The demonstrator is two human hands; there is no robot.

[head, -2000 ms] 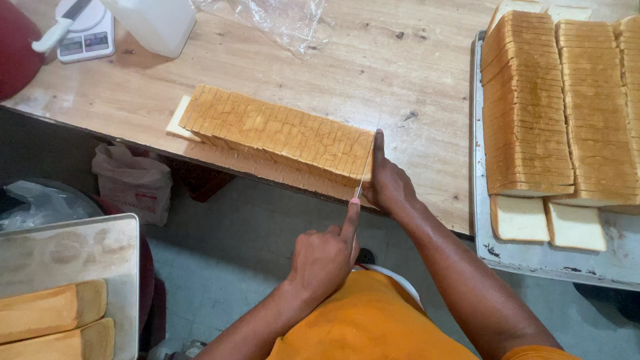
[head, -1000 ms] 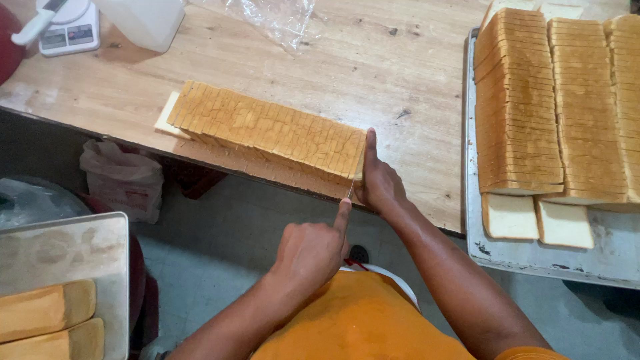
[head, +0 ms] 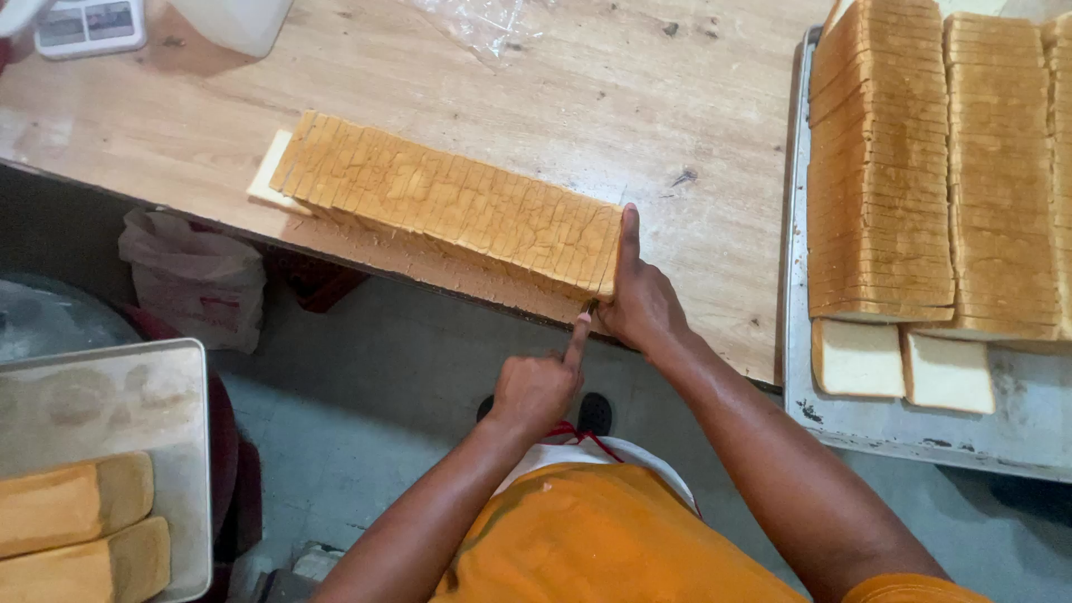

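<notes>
A long loaf of sliced bread [head: 452, 205] lies near the front edge of the wooden table, a pale slice [head: 275, 176] flat at its left end. At its right end my right hand [head: 649, 306] rests against the bread, thumb upright along the end face. My left hand [head: 540, 385] is closed below that same end, index finger stretched towards the bread. It grips a thin knife [head: 591, 307]; only a small bit shows by the fingertip, and the rest is hidden by the hand and loaf.
A metal tray [head: 800, 368] with sliced loaves [head: 879, 167] is on the right. Another tray [head: 188, 402] with whole loaves [head: 63, 511] stands lower left. A digital scale [head: 90, 29], white plastic container [head: 243, 21] and clear plastic wrap [head: 481, 21] are at the back. A plastic bag [head: 197, 280] sits below the table edge.
The knife blade, seen across the loaf's right end two seconds ago, has come down and is now mostly out of sight. My right hand keeps its place at that end.
</notes>
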